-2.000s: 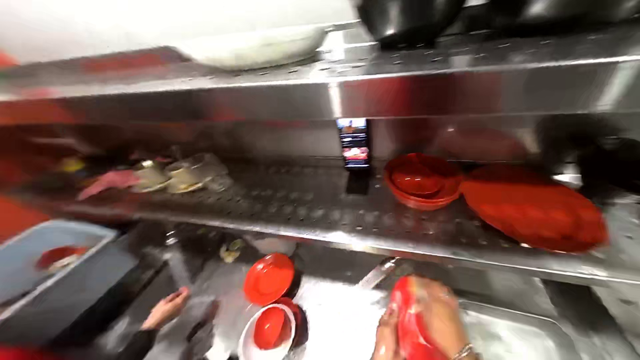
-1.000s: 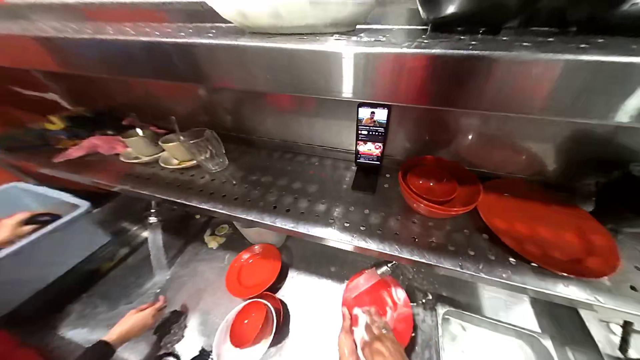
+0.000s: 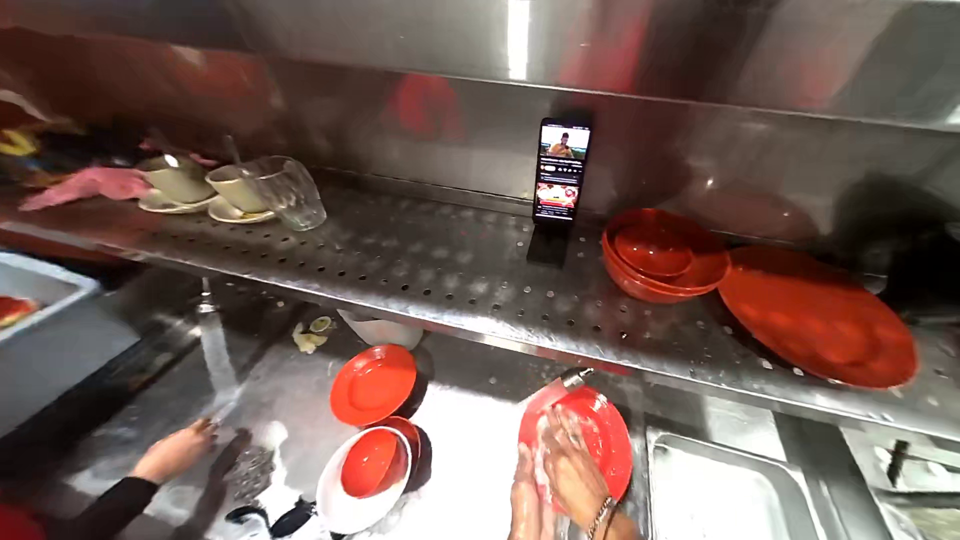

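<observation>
Under a running faucet, a red plate is tilted in the sink at lower right. My left hand grips its left edge. My right hand, with a bracelet at the wrist, lies spread on the plate's face, with the water running over the plate. To the left stand a small red plate and a white bowl with a red bowl inside. Another red dish is partly hidden behind the white bowl.
A perforated steel shelf crosses above, holding a phone, red bowls, a red oval plate, cups and a glass. At left, a co-worker's hand is beside a second water stream; a grey tub stands further left.
The co-worker's other hand, at the grey tub one second ago, is out of view. My right hand has spread flatter over the red plate. The view has moved closer to the shelf.
</observation>
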